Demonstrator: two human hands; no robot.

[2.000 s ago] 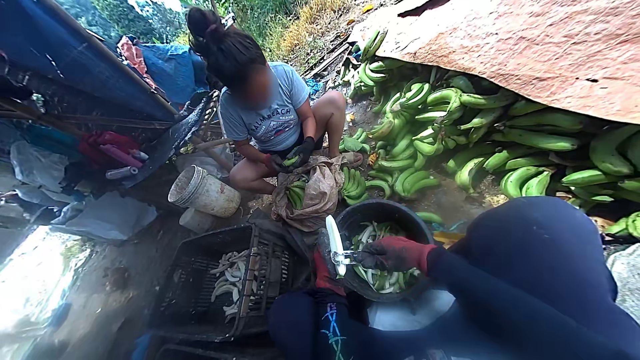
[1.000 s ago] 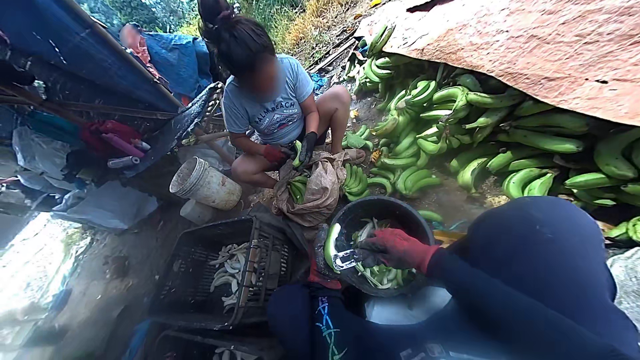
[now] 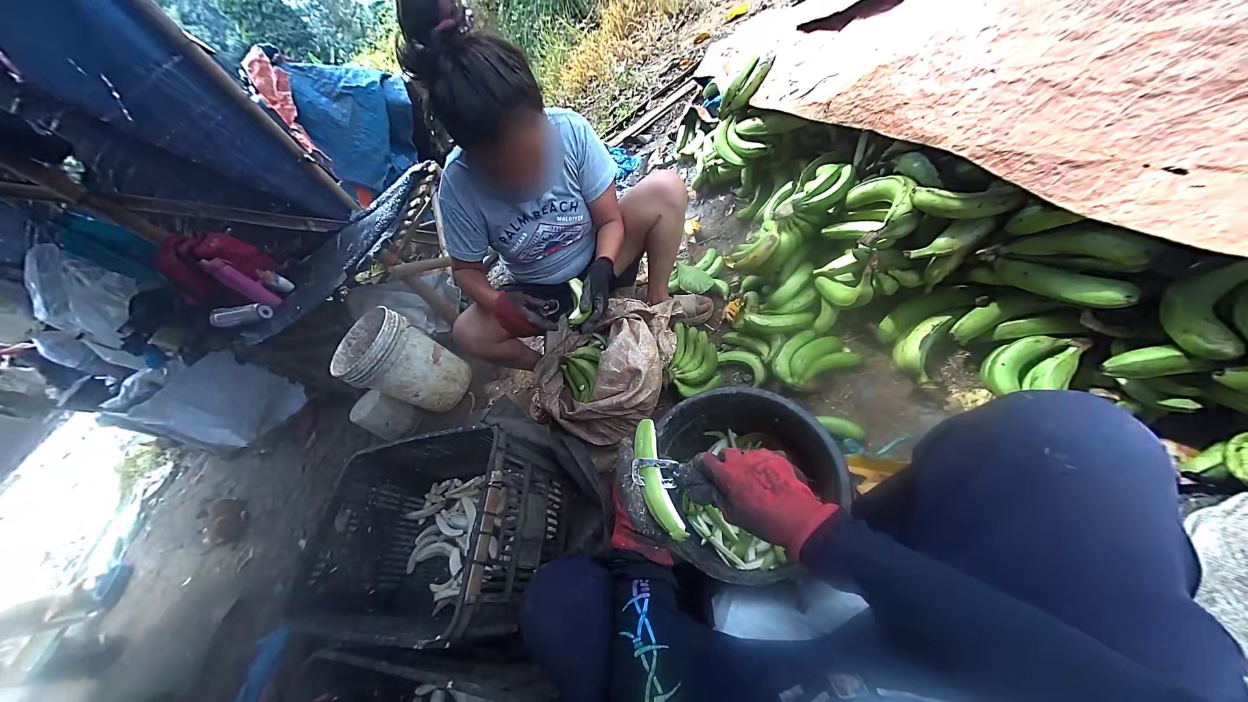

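Observation:
My left hand point(image 3: 634, 502), in a red and dark work glove, holds a partly peeled green banana point(image 3: 659, 480) upright at the near left rim of a round black tub point(image 3: 831, 458). My right hand point(image 3: 756, 492), in a red glove with dark fingers, grips a peeler point(image 3: 660, 472) whose metal frame lies across the banana. Strips of green peel point(image 3: 726, 531) lie in the tub below my hands. The fingers of my left hand are partly hidden behind the fruit and the rim.
A black plastic crate point(image 3: 400, 450) with peeled bananas point(image 3: 448, 536) stands at left. Facing me, a gloved person point(image 3: 546, 224) sits holding a green banana beside a sack point(image 3: 624, 375). A dirty white bucket point(image 3: 400, 359) is behind the crate. Piled green bananas point(image 3: 868, 224) lie at right under a sheet.
The banana in my left hand showed a pale peeled face two seconds ago and now shows mostly green skin. The person opposite has lowered the hands slightly from the earlier position.

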